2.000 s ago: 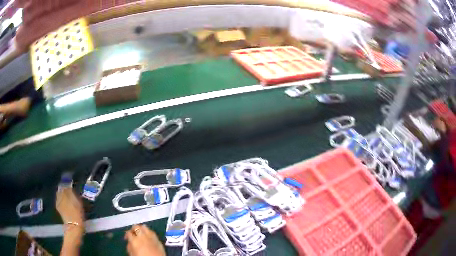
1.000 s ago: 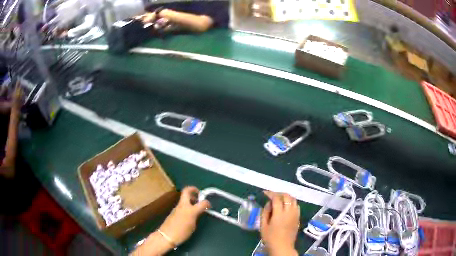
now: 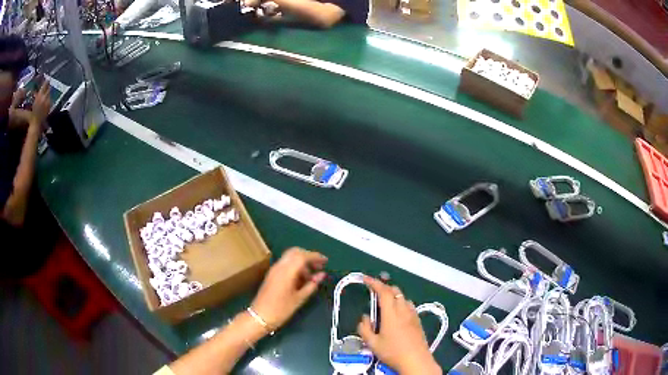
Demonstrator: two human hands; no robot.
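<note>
A white looped cable unit (image 3: 354, 322) stands lengthwise in front of me, its blue-and-white card end towards me. My right hand (image 3: 395, 326) holds the right side of its loop with the fingers. My left hand (image 3: 289, 286) is to the left of the loop, off it, with thumb and fingers apart and no piece visible between them. A second looped unit (image 3: 437, 326) lies partly hidden behind my right hand. An open brown carton (image 3: 253, 253) of small white fittings (image 3: 172, 253) is left of my left hand.
A cable pile (image 3: 542, 333) lies at right beside a pink-red tray (image 3: 641, 359). Single units lie on the dark green belt (image 3: 351, 110) beyond a white strip. Another carton of white pieces (image 3: 502, 77) is across the line. Another person's hands (image 3: 33, 106) show at far left.
My left hand has let go of the loop end and moved off it. The unit has turned from sideways to lengthwise in my right hand. Belt units appear further right in the view.
</note>
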